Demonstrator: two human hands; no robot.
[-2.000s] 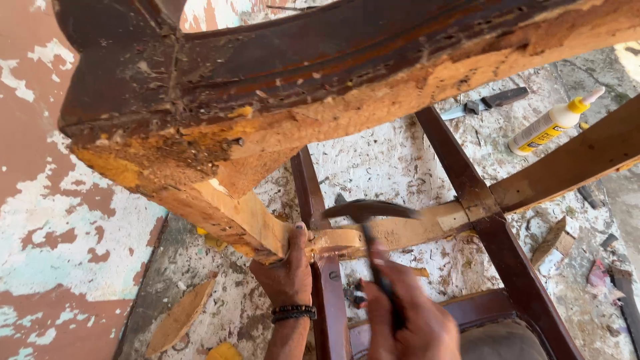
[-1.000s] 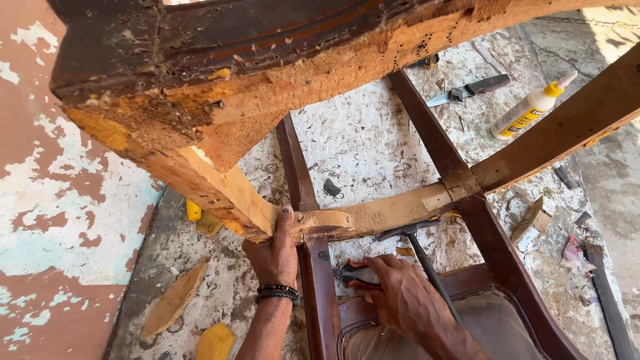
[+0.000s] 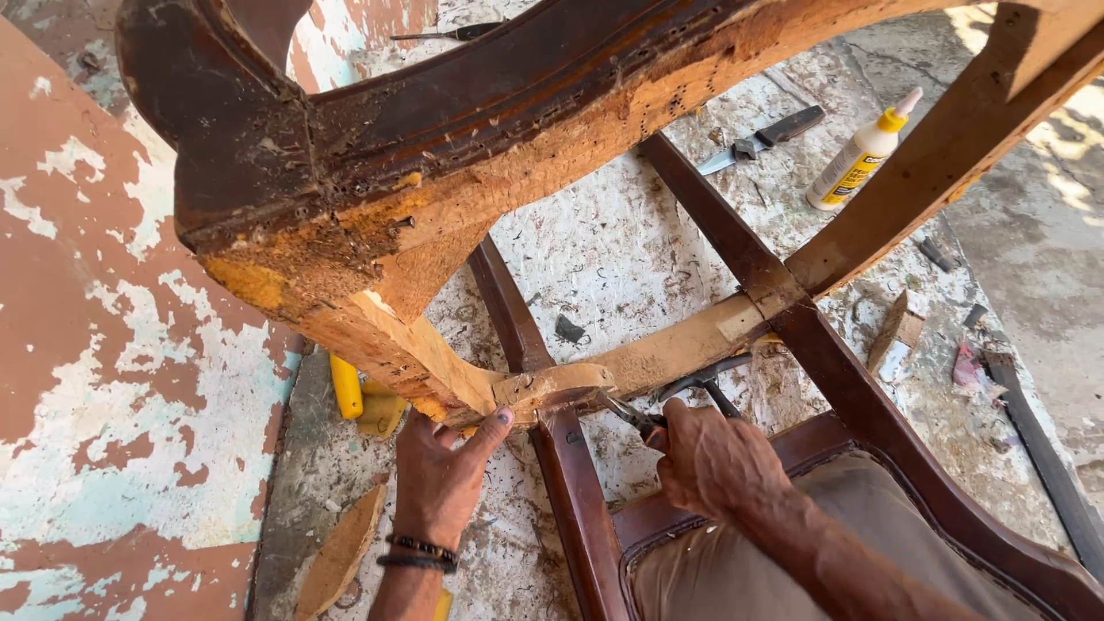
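Note:
My left hand [image 3: 448, 470] grips the lower curved rail of a wooden chair frame [image 3: 414, 371], thumb on the joint near a dark leg. In my right hand [image 3: 720, 457] is a pair of pliers [image 3: 638, 418], its jaws at the end of a small curved wood piece [image 3: 565, 379] lying along the rail [image 3: 681, 345]. A hammer [image 3: 711, 379] rests just beyond my right hand, its head below the rail; part of its handle is hidden by the hand. The frame's upper rail [image 3: 483, 95] has dark varnish above and rough, pitted bare wood below.
Beyond the frame lie a knife [image 3: 776, 129] and a glue bottle [image 3: 858, 155]. A padded seat or back [image 3: 776, 552] is at the lower right. Around are a wood block [image 3: 899, 332], a dark flat bar [image 3: 1044, 448], a wood offcut [image 3: 341, 552] and a yellow handle [image 3: 347, 385].
Two seconds ago my right hand held the hammer over the joint. The hammer was then laid down by the rail, and my right hand now holds pliers at the wood piece. My left hand stays at the joint.

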